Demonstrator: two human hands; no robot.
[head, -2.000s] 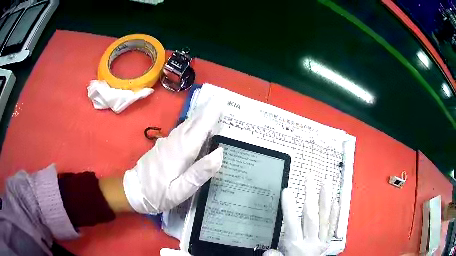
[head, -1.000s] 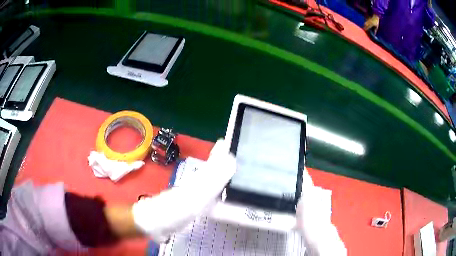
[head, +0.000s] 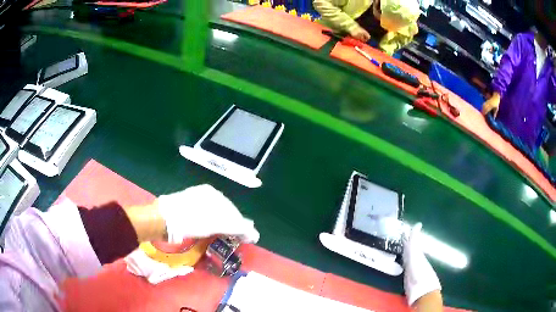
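An e-reader (head: 377,210) in a white tray (head: 359,253) is on the dark-green surface at centre right. My gloved right hand (head: 420,271) is at the tray's lower right edge; glare and blur hide whether its fingers grip it. My gloved left hand (head: 204,213) is over the yellow tape roll (head: 174,255), its fingertips at the top of the metal tally counter (head: 224,255). Its grip is not clear. A crumpled white cloth (head: 152,268) lies against the tape. White record sheets (head: 274,295) on a blue-edged board are cut off by the bottom edge.
Another e-reader (head: 242,137) in a tray lies at upper centre. Several more in trays (head: 58,131) are grouped at left. A green rail (head: 317,125) crosses behind. Beyond it are red-orange mats with tools, a person in yellow and a person in purple (head: 524,79).
The e-reader and tray have moved from between both hands over the sheets to the green surface at right. My left hand has left them for the tape and counter. The view has tilted up.
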